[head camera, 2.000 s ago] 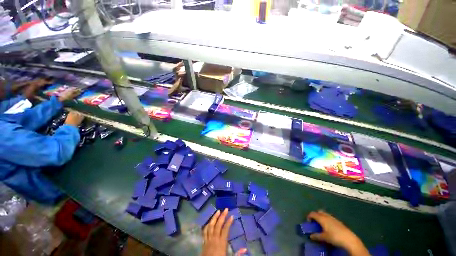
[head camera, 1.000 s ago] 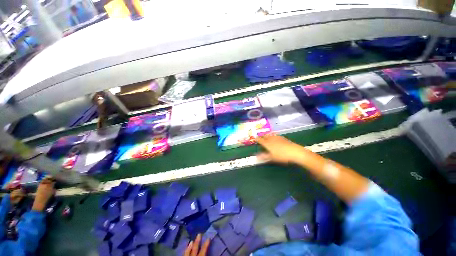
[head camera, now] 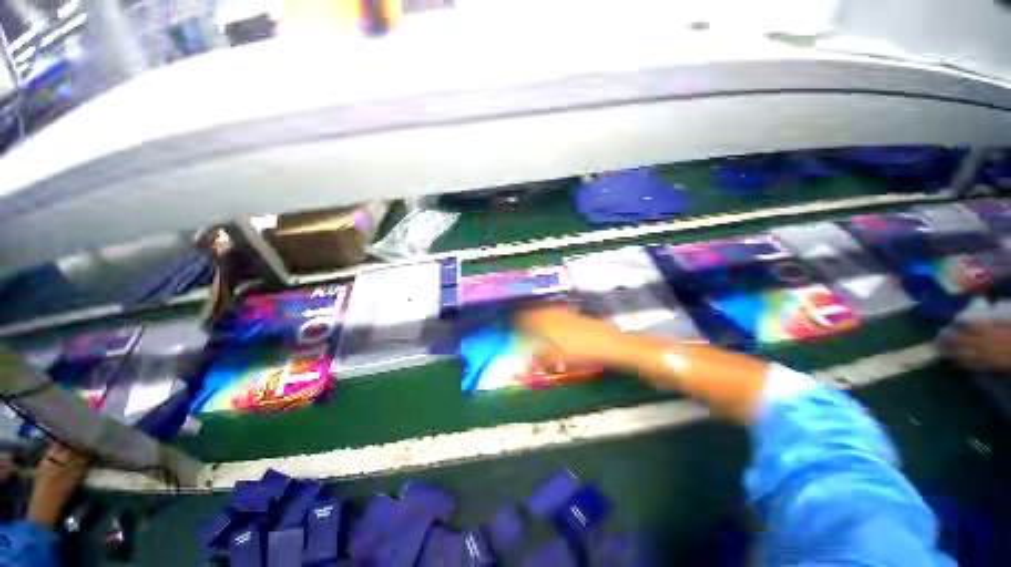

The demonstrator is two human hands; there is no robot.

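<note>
My right hand (head camera: 560, 338) is blurred and reaches over a printed box lid (head camera: 488, 357) on the green conveyor belt (head camera: 388, 404). Whether it holds anything cannot be told. A light grey box base (head camera: 388, 316) lies left of that lid, with a small navy carton (head camera: 448, 288) along its right side. Another grey base (head camera: 621, 277) lies to the right, partly behind my hand. A heap of small navy cartons (head camera: 322, 534) lies on the near bench, cut off by the bottom edge. My left hand is not in view.
More lids (head camera: 283, 360) and bases alternate along the belt. A pale rail (head camera: 443, 443) borders it. A white shelf (head camera: 499, 138) hangs above. A brown carton (head camera: 316, 238), plastic bag (head camera: 419, 230) and navy pieces (head camera: 632, 195) are beyond. Other people's hands (head camera: 58, 476) show at both sides.
The view has shifted, so belt and heap sit lower in the picture. My left hand has left the view. My right hand remains over a lid. Another person's hand now shows at the far right.
</note>
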